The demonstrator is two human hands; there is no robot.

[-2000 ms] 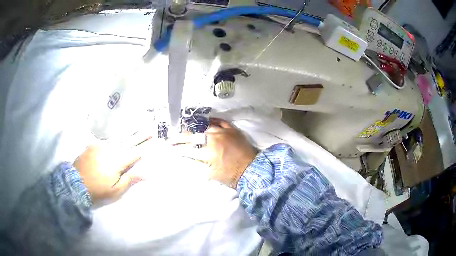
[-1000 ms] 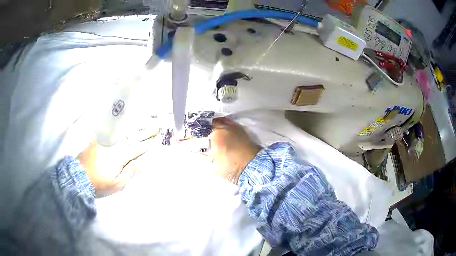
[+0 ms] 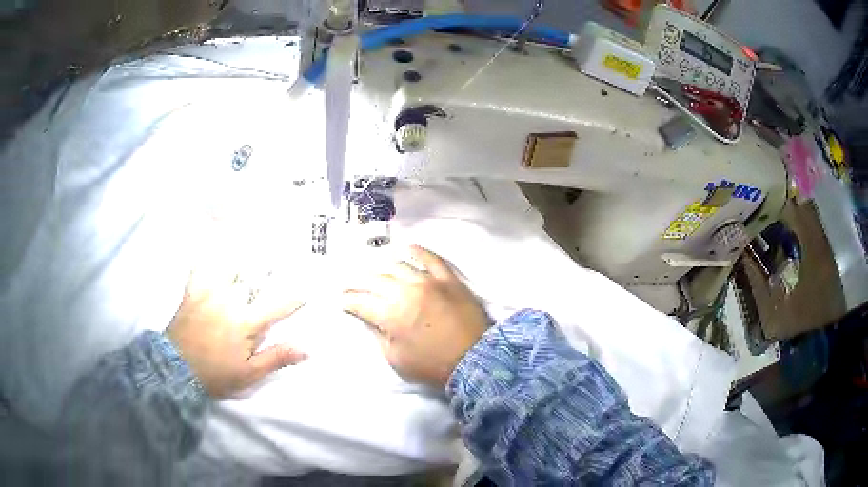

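White cloth [image 3: 343, 418] lies under the presser foot area [image 3: 373, 211] and spreads left, right and towards me; much of it is washed out by the lamp. My left hand [image 3: 233, 333] lies palm down on the cloth at the left, thumb out and fingers apart. My right hand [image 3: 424, 319] lies palm down on the cloth, in front and to the right of the foot, fingers spread. Neither hand visibly pinches the cloth. The needle and any seam cannot be made out in the glare.
The cream sewing machine arm [image 3: 485, 124] crosses behind, with a tension dial [image 3: 411, 135] and a blue hose [image 3: 457, 24] on top. A control panel [image 3: 702, 57] stands back right. Dark looped handles [image 3: 785, 262] lie right of the machine.
My right hand has moved back from the foot towards me. My left hand has shifted slightly right and nearer, its thumb now spread. The machine appears a little higher and further left in view.
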